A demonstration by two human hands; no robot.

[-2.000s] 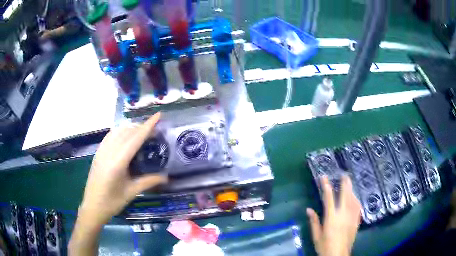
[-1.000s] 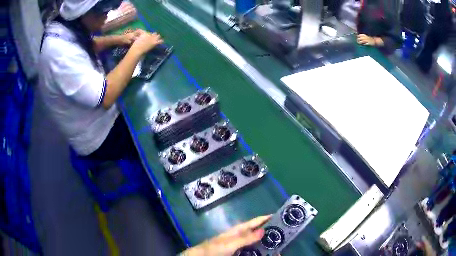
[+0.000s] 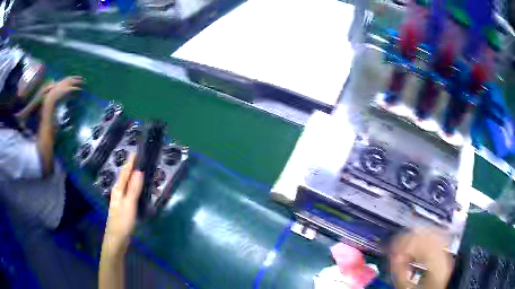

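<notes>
My left hand [image 3: 123, 197] is at the left, blurred, with its fingers against a dark three-round panel [image 3: 149, 169] held on edge beside the panel stacks. Another three-round panel [image 3: 409, 176] lies flat in the fixture of the dispensing machine [image 3: 344, 217], its three ringed circles showing. Three red-filled syringes [image 3: 446, 59] stand above and behind it, over white drip pads [image 3: 402, 110]. My right hand [image 3: 420, 257] is at the machine's front right corner, strongly blurred; its fingers and what lies under them cannot be made out.
Stacks of three-round panels [image 3: 119, 157] stand on the green bench at the left. A person [image 3: 28, 141] works beyond them. A white board [image 3: 276, 45] is behind, left of the machine. A pink wipe [image 3: 353, 264] and white wipe [image 3: 330, 277] lie in front. More panels [image 3: 488, 268] show at bottom right.
The view has swung back toward the machine. The panel that my left hand held lower on the bench is now on edge by the stacks. My right hand has come into clear view at the machine's front.
</notes>
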